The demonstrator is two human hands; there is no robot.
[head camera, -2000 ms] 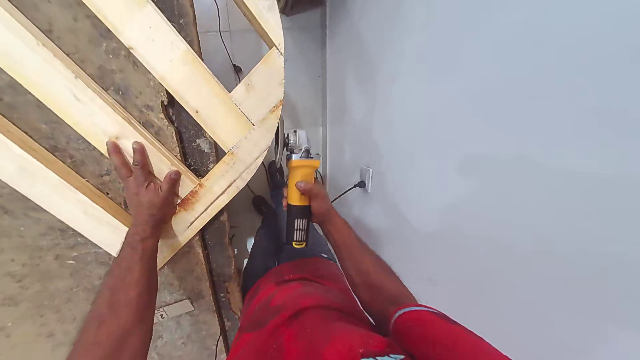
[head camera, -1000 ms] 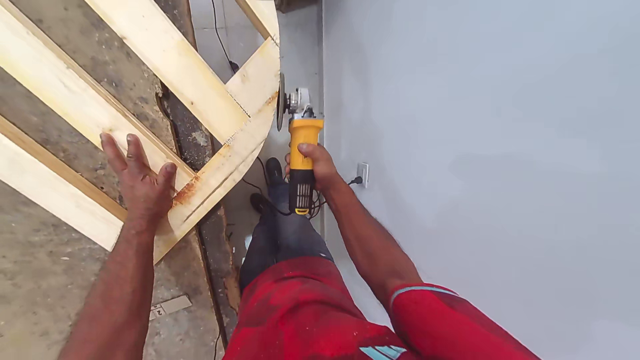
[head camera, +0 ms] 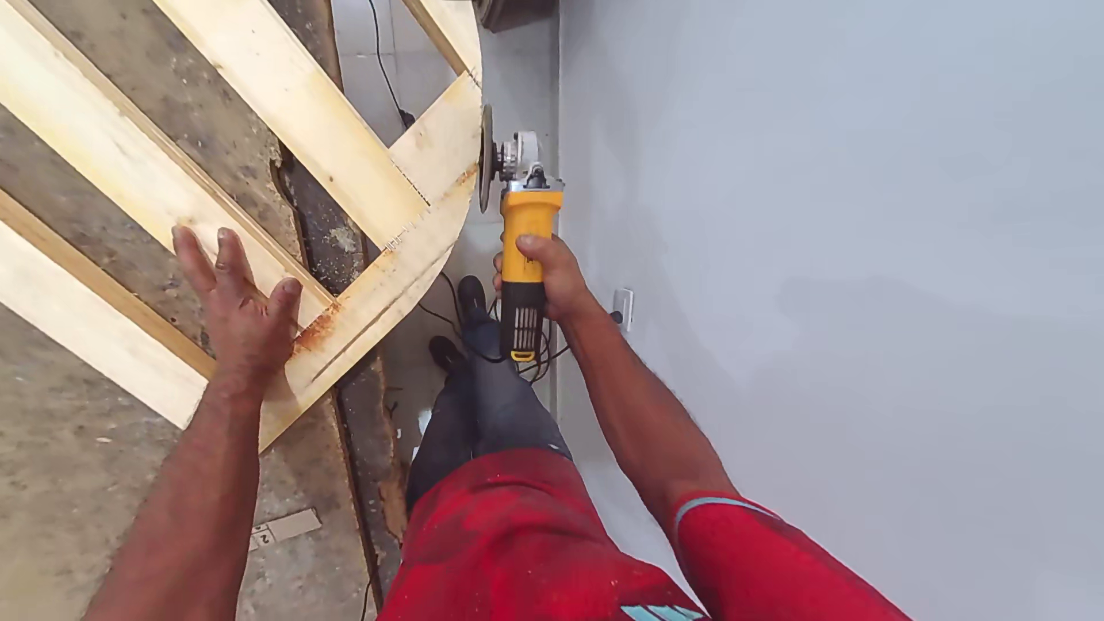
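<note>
A yellow and black angle grinder is held upright in my right hand, fingers wrapped round its body. Its disc faces the curved edge of a slatted wooden frame, touching it or very close; I cannot tell which. My left hand lies with fingers spread on the frame's pale boards, near a reddish-brown stain at a joint. Nothing is gripped in it.
A pale wall stands close on the right, with a plugged-in socket. Black cable trails on the tiled floor by my shoes. Under the frame is a worn work surface with a small marked wooden strip.
My right hand has moved the grinder forward along the curved edge, away from my body. My left hand stays on the boards.
</note>
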